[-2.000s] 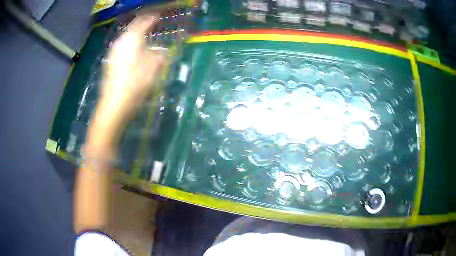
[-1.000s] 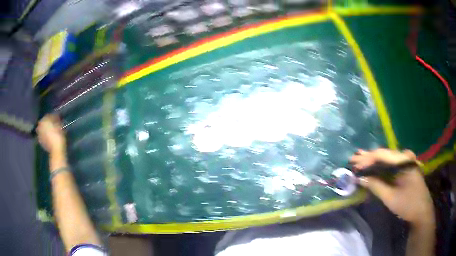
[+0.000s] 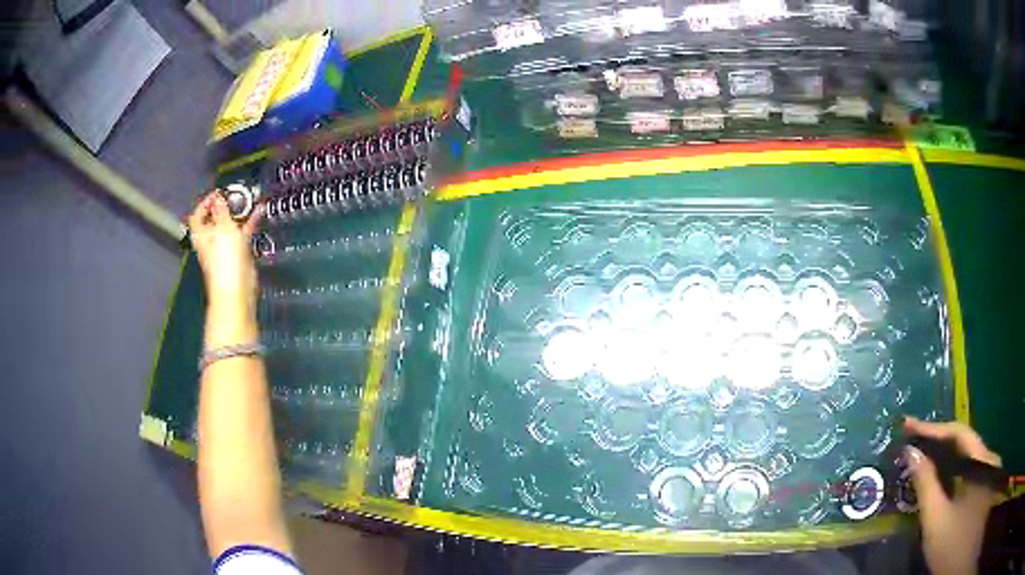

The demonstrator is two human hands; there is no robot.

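My left hand (image 3: 223,230), with a bracelet, holds a small round speaker (image 3: 239,202) at the back left of the clear slotted tray (image 3: 326,337). Two rows of speakers (image 3: 348,185) stand on edge at that tray's back. A dark ring-shaped piece shows just below my fingers. My right hand (image 3: 950,489) is at the lower right, partly shadowed, closed on a black pen-like probe (image 3: 969,466). A speaker (image 3: 863,492) with a thin red wire lies in the front right of the round-pocket tray (image 3: 686,427). Another round piece beside it is partly hidden by my right hand.
Labelled clear trays (image 3: 697,84) stand behind the red and yellow tape line (image 3: 674,161). A blue box (image 3: 275,96) with yellow papers is at the back left. Lamp glare covers the middle of the round-pocket tray. A pale bar (image 3: 101,169) runs along the far left.
My right hand came into view at the lower right with the probe. My left hand moved to the back left of the slotted tray, and a speaker now shows in its fingers. The view shifted.
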